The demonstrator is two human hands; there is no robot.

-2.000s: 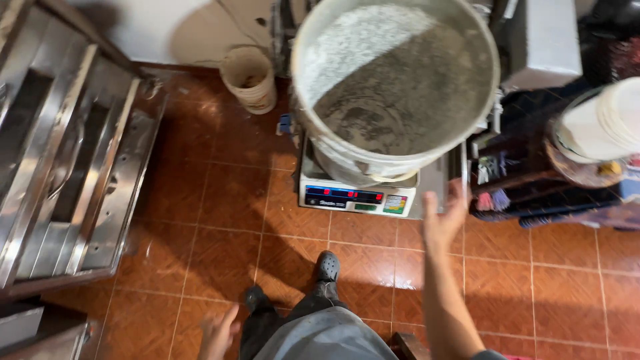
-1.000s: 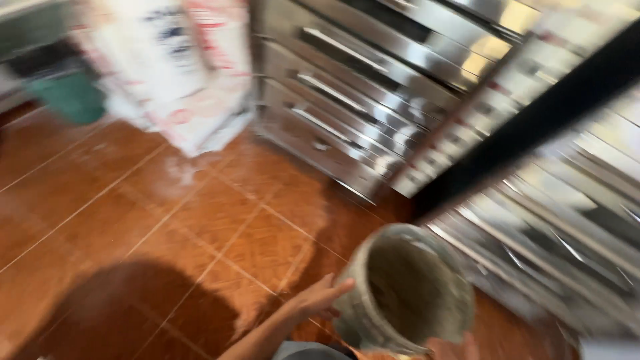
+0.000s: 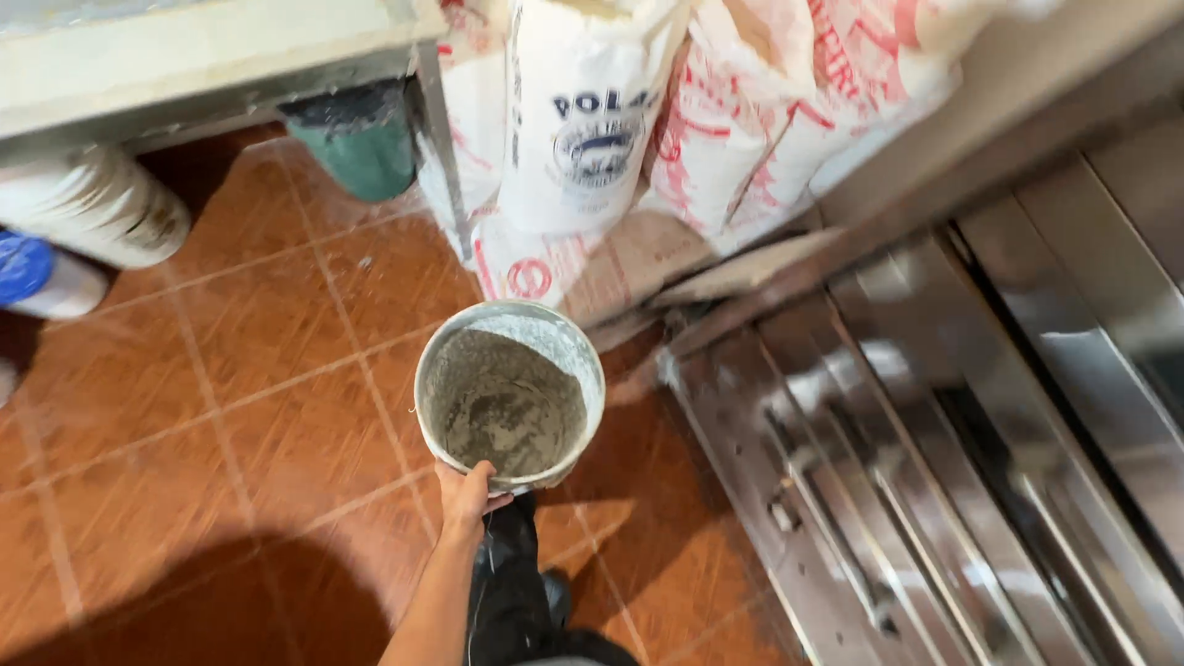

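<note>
My left hand (image 3: 470, 495) grips the near rim of a round, pale bucket (image 3: 592, 370), thumb over the edge. White powder coats the bucket's inner wall and bottom, part of it in shadow. The bucket is held over the tiled floor, in front of my dark trousers. My right hand does not show. Beyond the bucket stand large sacks: an open white sack with dark print (image 3: 573, 139) and open sacks with red print (image 3: 717, 139). Flatter sacks (image 3: 638, 259) lie at their foot.
A steel unit with long bar handles (image 3: 832, 518) fills the right side. At the upper left is a table (image 3: 213, 79), with a green bin (image 3: 356, 153) beneath its corner. Stacked white buckets (image 3: 92, 203) and a blue-lidded container (image 3: 42, 277) stand at the left on the tiled floor (image 3: 268, 388).
The view has swung from the scale to the sacks. Two seconds ago the large container stood on the scale and my hands held nothing; one second ago both hands were at a bucket.
</note>
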